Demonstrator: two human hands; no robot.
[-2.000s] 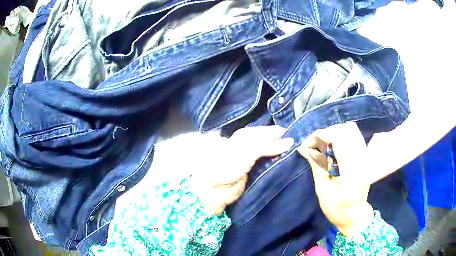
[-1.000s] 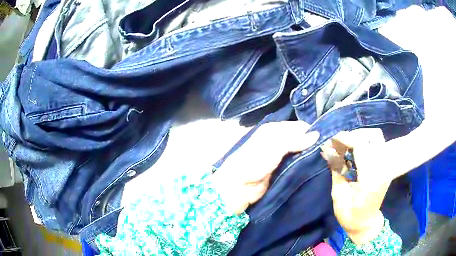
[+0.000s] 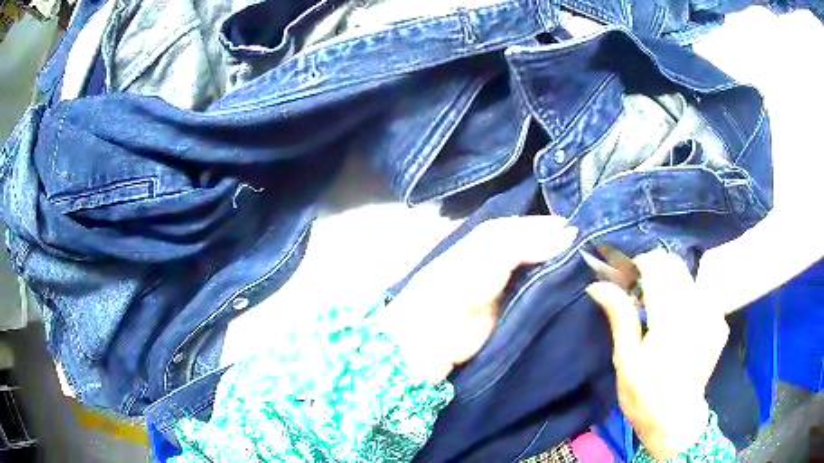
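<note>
A dark blue denim jacket [image 3: 533, 362] lies in front of me, with a long double-stitched band [image 3: 623, 201] running across it. My left hand [image 3: 479, 280] pinches the edge of this band. My right hand [image 3: 664, 339] holds thread snips [image 3: 614, 267] just right of my left fingertips. The pointed blades face up and left, at the band's stitched edge. Part of the snips is hidden in my fingers; whether the blades touch the cloth I cannot tell. A collar corner [image 3: 565, 77] and a metal button [image 3: 559, 155] show above the band.
More denim jackets [image 3: 135, 194] are heaped at the left and back, with a pale loose thread [image 3: 246, 192] sticking out. The white tabletop [image 3: 786, 118] shows at the right. Bright blue material [image 3: 800, 325] hangs at the lower right. A yellow floor marking [image 3: 113, 427] shows at the lower left.
The jackets have shifted to the right in view. My right hand has turned; the snips' blades now point out toward the band, where before the snips lay tucked in the palm. My left hand still pinches the band.
</note>
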